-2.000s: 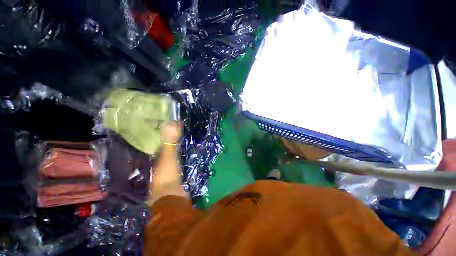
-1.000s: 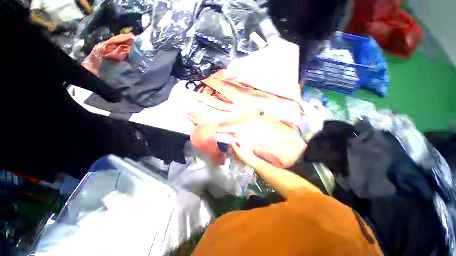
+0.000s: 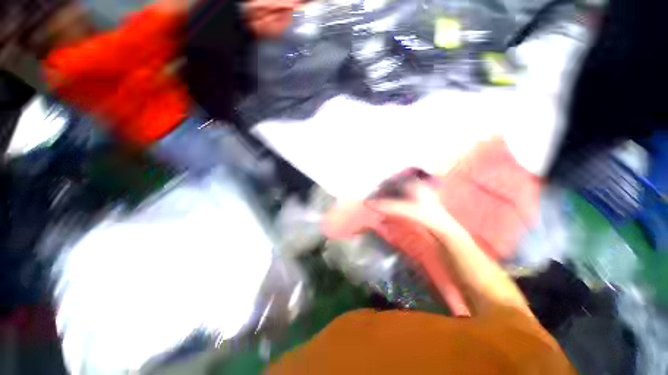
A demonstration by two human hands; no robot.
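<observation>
A coral-pink jacket (image 3: 494, 194) lies at the near edge of a white tabletop (image 3: 410, 135), with one part hanging down toward me. A dark patch shows at its collar. My right hand (image 3: 412, 207) reaches in from the lower right and is on the jacket at the collar. It looks closed on the cloth, but motion blur hides the exact grip. My left hand is not in view.
A white stack of empty polybags (image 3: 172, 271) is at lower left. Shiny bagged garments (image 3: 381, 51) lie beyond the table. A person's red-orange top (image 3: 124, 73) is at upper left. Dark garments (image 3: 579, 307) are at lower right, with a blue crate (image 3: 604, 183) above them.
The view has swung from the bagged piles and the yellow-green jacket to the table. Since one second ago, the coral-pink jacket has shifted and my right hand has moved to its collar.
</observation>
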